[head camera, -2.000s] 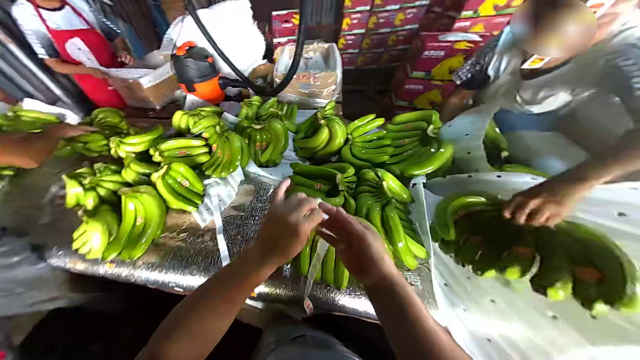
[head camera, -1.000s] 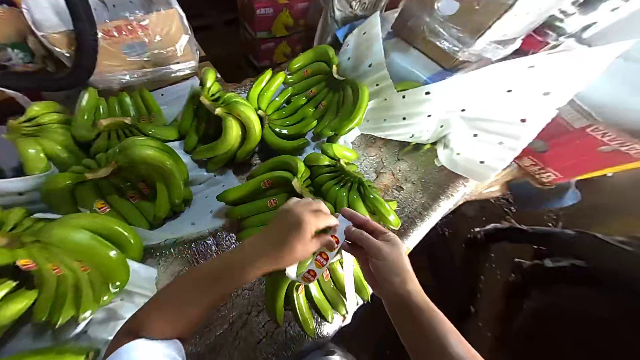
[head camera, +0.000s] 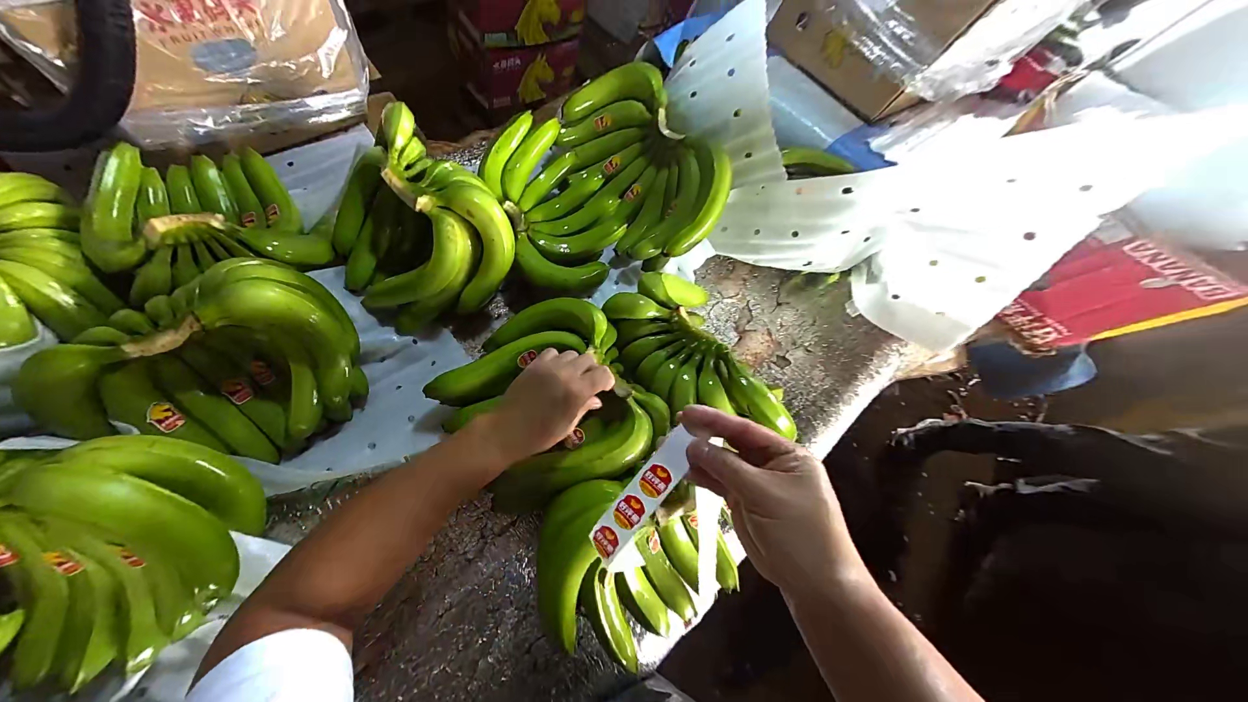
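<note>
My right hand (head camera: 765, 497) pinches a strip of stickers (head camera: 632, 507), a white backing with red and yellow labels, which hangs over the lower hand of green bananas (head camera: 639, 565). Bent over a neighbouring banana hand (head camera: 531, 366) at the middle, my left hand (head camera: 554, 400) has its fingertips near the crown; whether a sticker is between them cannot be told. Some of those bananas bear small red stickers. Another green banana hand (head camera: 678, 356) lies just right of it, above my right hand.
More stickered banana hands (head camera: 244, 356) lie on white sheets at the left and back. The table (head camera: 799, 322) has a rough, wet top. Perforated plastic (head camera: 809, 224) drapes over its back right, near a red carton (head camera: 1121, 283). A plastic-wrapped box (head camera: 244, 58) stands at the back left.
My hands were together at the sticker strip one second ago; now they are apart, the left over the bananas, the right with the strip. The view has turned greatly since the earliest frame.
</note>
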